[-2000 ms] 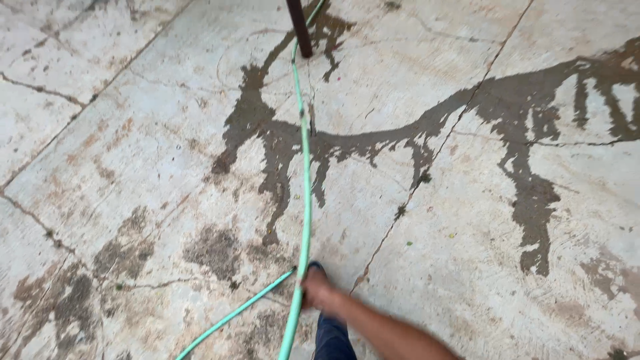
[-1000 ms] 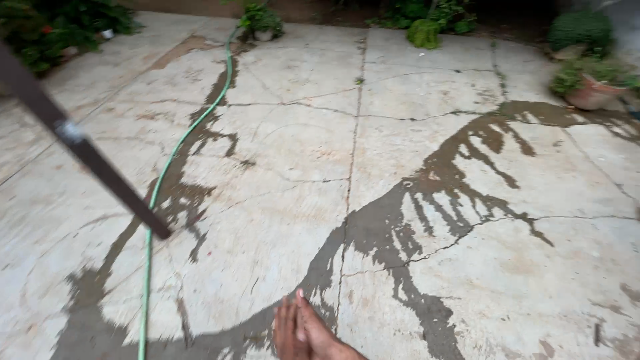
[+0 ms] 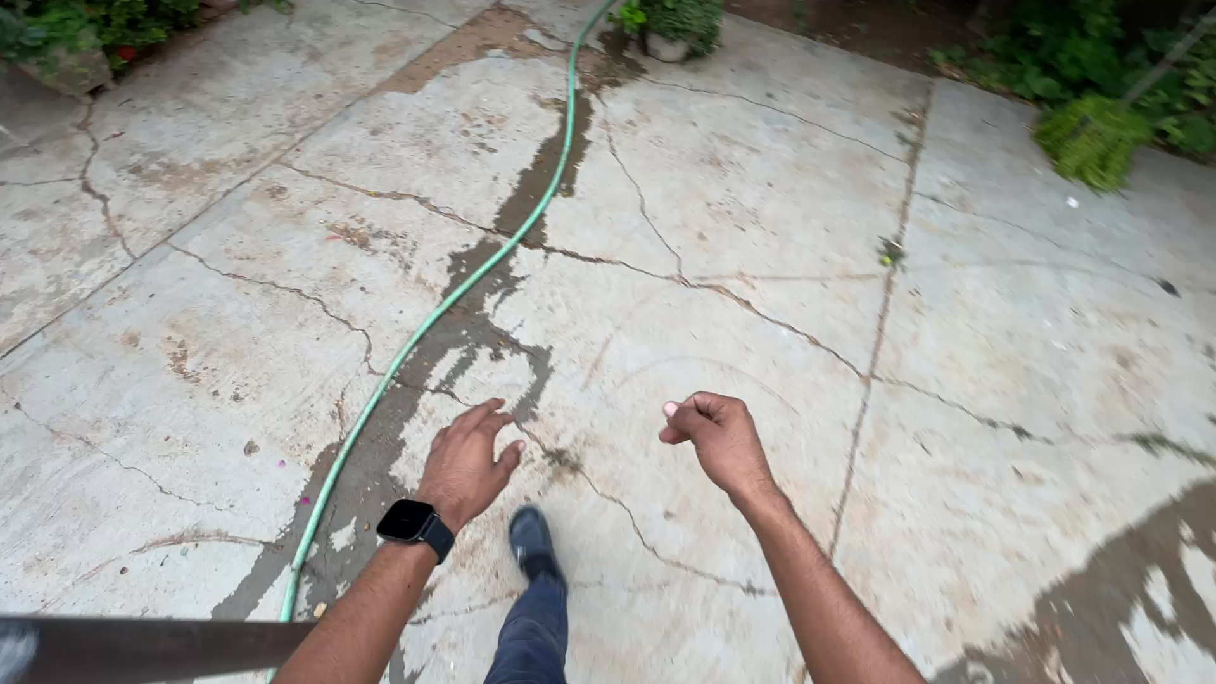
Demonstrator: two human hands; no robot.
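Observation:
My left hand [image 3: 472, 458], with a black smartwatch [image 3: 415, 529] on its wrist, is held over the paving, fingers apart and nothing in them. To its left a green garden hose [image 3: 408, 344] runs along a wet streak, from the lower left up to the plants at the top. My right hand [image 3: 714, 432] is in the air to the right, its fingers curled in with the thumb against them; no object shows in it. Neither hand touches the hose.
Cracked concrete paving [image 3: 741, 228] spreads all around. A dark post [image 3: 152, 649] crosses the lower left corner. A potted plant [image 3: 670, 28] stands beside the hose at the top; greenery [image 3: 1092, 138] lines the upper right. My shoe [image 3: 532, 541] is between my arms. A wet patch [image 3: 1092, 608] lies lower right.
Two seconds ago a hand was low beside the hose; now both my hands are raised and apart, away from it. The view has shifted a lot over the paving.

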